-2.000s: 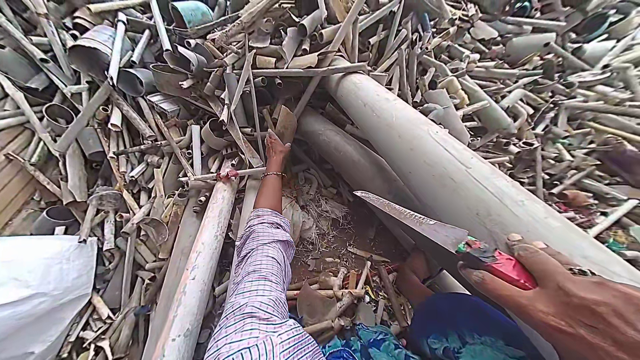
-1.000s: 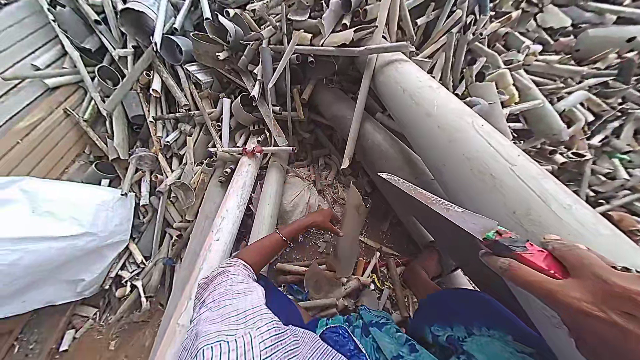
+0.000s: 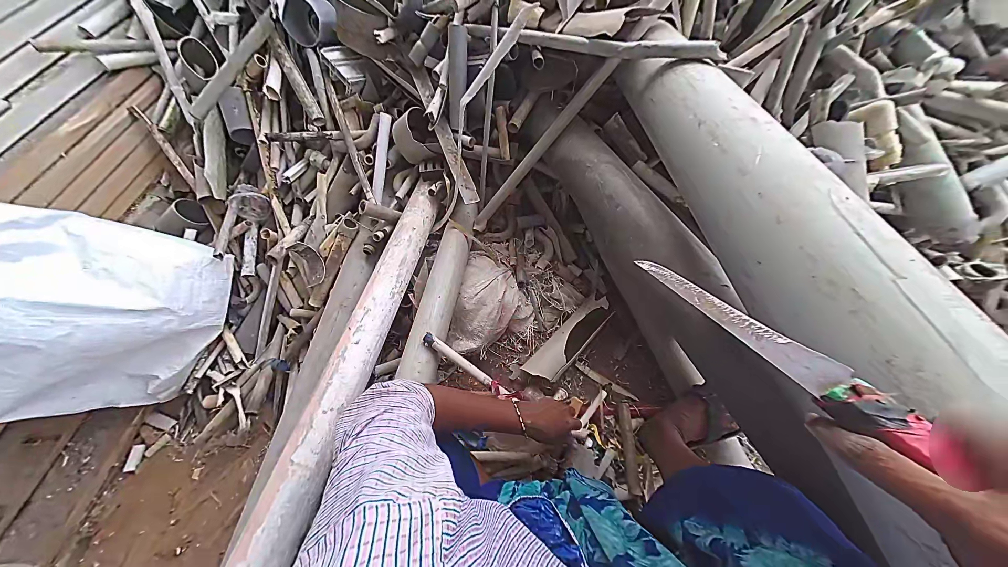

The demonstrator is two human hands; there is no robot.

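My left hand (image 3: 551,420) is low in the middle between my knees, its fingers curled beside a thin pale rod (image 3: 465,366) with a dark end and red binding. Red material also shows past the fingers; how the hand meets the rod is partly hidden. At the right edge, my right hand (image 3: 906,480) is closed on the red handle of a handsaw (image 3: 732,331). The saw's blade points up and left, in front of a large grey plastic pipe (image 3: 819,205). Below my left hand are small pipe scraps. A curved pipe offcut (image 3: 565,339) lies just above it.
Heaps of cut pipe pieces (image 3: 315,157) surround the work spot. Long pale pipes (image 3: 378,315) slope along the left, and a darker large pipe (image 3: 622,205) runs on the right. A white sheet (image 3: 102,315) covers the left side; a pale sack (image 3: 484,303) lies between the pipes.
My left hand has come back from the heap toward my knees. The curved offcut it touched one second ago lies apart from it. The red-bound rod has left the top of the long pale pipe.
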